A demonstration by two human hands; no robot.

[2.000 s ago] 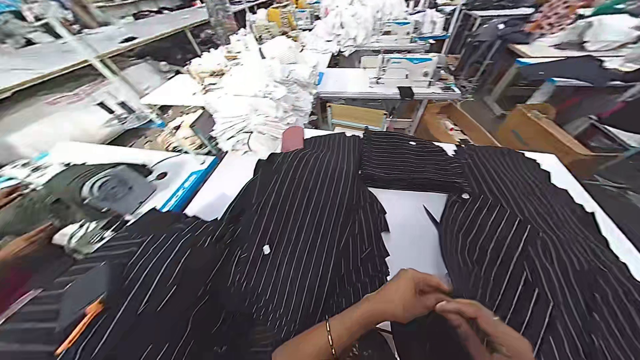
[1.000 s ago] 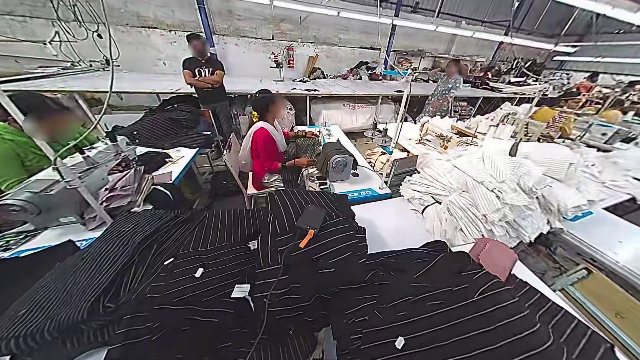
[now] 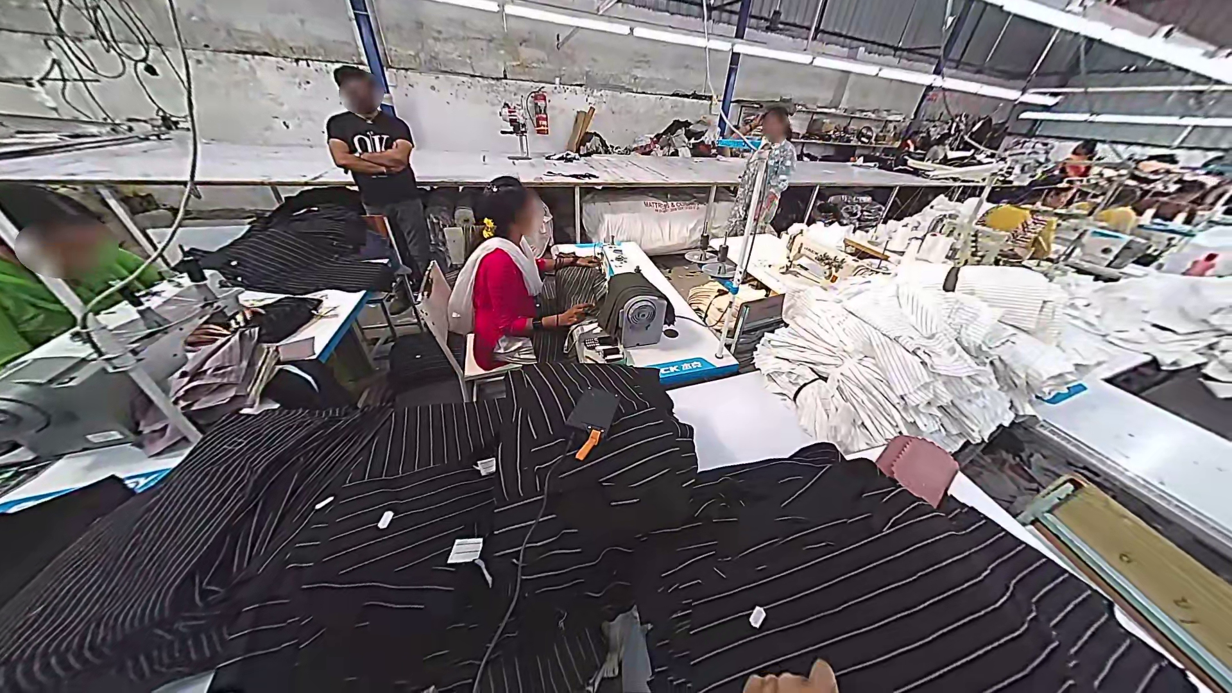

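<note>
Only a few fingertips of one hand, apparently my left hand [image 3: 791, 680], show at the bottom edge, by black cloth with white stripes [image 3: 895, 568]; whether they hold anything is hidden. My right hand is out of view. Striped black cut pieces lie in overlapping stacks across the table, several bearing small white tags [image 3: 465, 550]. On the middle stack rests a black rectangular device [image 3: 592, 411] with an orange tab and a thin cable running down over the cloth. A dusty-pink cloth piece [image 3: 917, 469] with a scalloped edge lies at the far right edge of the stacks.
Beyond the stacks, a co-worker in red sits at a sewing machine [image 3: 635, 313]. Another co-worker in green is at a machine on the left. Two people stand near the long back table [image 3: 462, 168]. White striped cloth [image 3: 895, 356] is heaped at right, near a wooden-panelled frame [image 3: 1145, 568].
The view has swung far left and up since two seconds ago, when both hands were together over the cloth at lower right. Now only fingertips show at the bottom edge.
</note>
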